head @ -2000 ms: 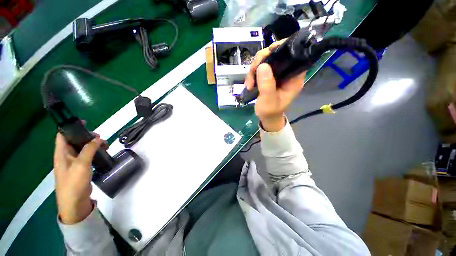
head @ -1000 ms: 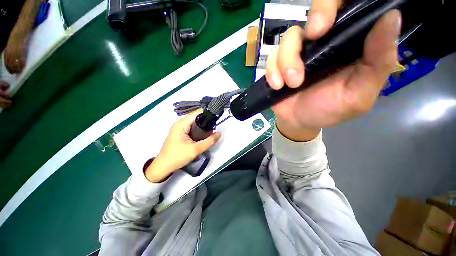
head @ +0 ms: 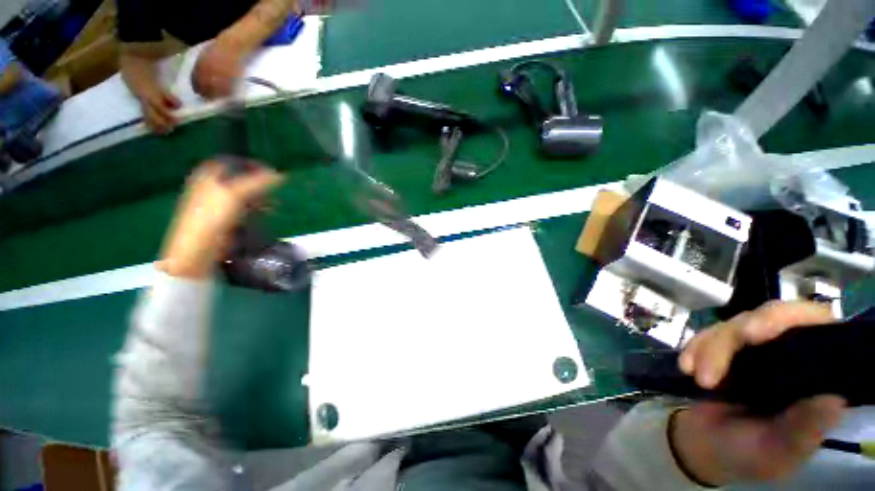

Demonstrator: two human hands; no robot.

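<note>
My left hand point(head: 216, 216) is blurred and closed around the handle of a dark hair dryer point(head: 264, 266) at the left, beyond the pad's left edge. Its barrel shows below the fist, and its blurred cord trails right to a bundled part point(head: 389, 206) near the white strip. My right hand point(head: 758, 384) grips the black electric screwdriver point(head: 796, 364) at the lower right, its tip end pointing left; no bit can be made out. The white work pad point(head: 441, 336) lies between the hands. The screw feeder point(head: 686, 245) stands beyond the screwdriver.
Two other hair dryers point(head: 422, 107) point(head: 572, 132) lie on the green line ahead. A tan block point(head: 600, 225) touches the feeder. Clear plastic bags point(head: 724, 153) lie behind it. Another person's hands and arms point(head: 230, 62) are at the upper left, by a white sheet.
The held dryer has moved away from the screwdriver, off the pad to the left. The screwdriver has moved right and lower. The view has turned, showing more of the line and the other person.
</note>
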